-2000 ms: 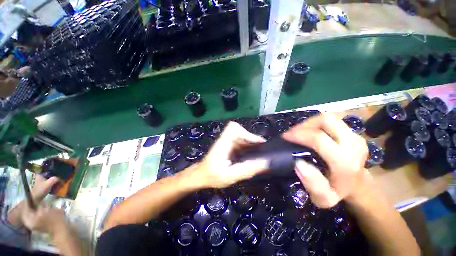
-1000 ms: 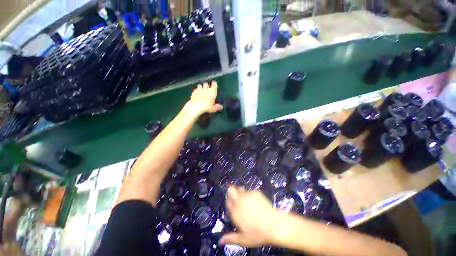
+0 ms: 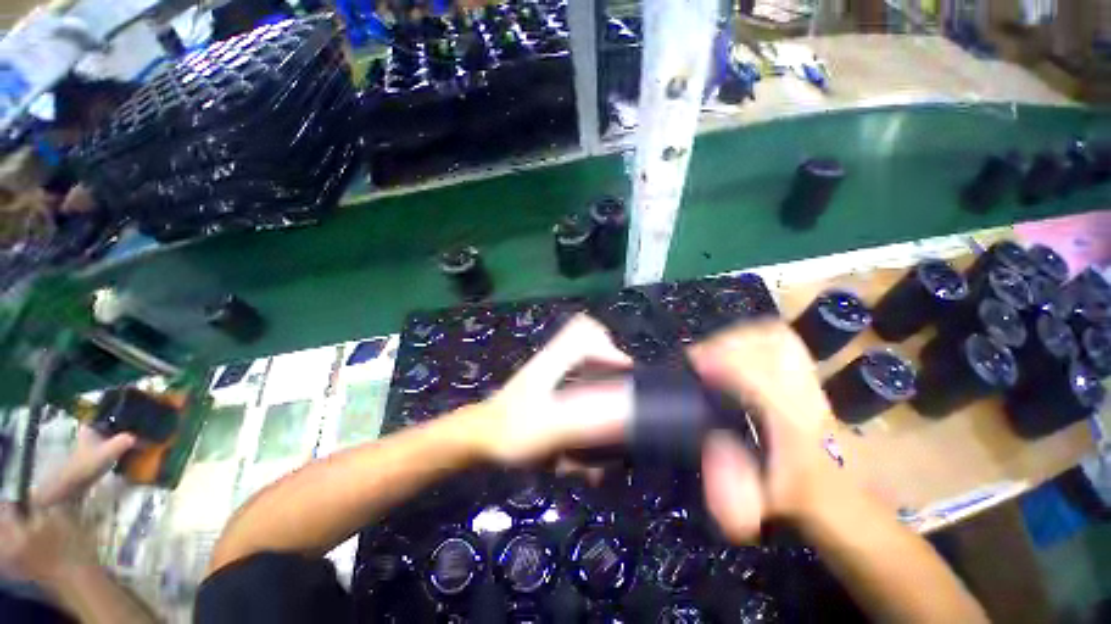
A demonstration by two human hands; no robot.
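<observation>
A black cylindrical unit (image 3: pixel 668 414) lies roughly sideways between my hands above the tray and is motion-blurred. My left hand (image 3: pixel 567 396) grips its left end. My right hand (image 3: pixel 761 421) is around its right end, fingers above and thumb below, blurred. The glossy black blister tray (image 3: pixel 457 482) with rows of round pockets lies under my hands, which hide its middle. Whether a separate cap is in my right hand cannot be told.
The green conveyor belt (image 3: pixel 733 232) runs behind the tray with spaced cylinders. A white upright (image 3: pixel 665 146) stands at it. Grouped black units (image 3: pixel 975 366) stand on the brown board (image 3: pixel 950 457) at right. Stacked trays (image 3: pixel 225 134) are beyond the belt. A neighbour's hands (image 3: pixel 61 512) are at far left.
One second ago my left hand reached over the belt and my right hand was low over the tray. Now both are together above the tray on a cylinder.
</observation>
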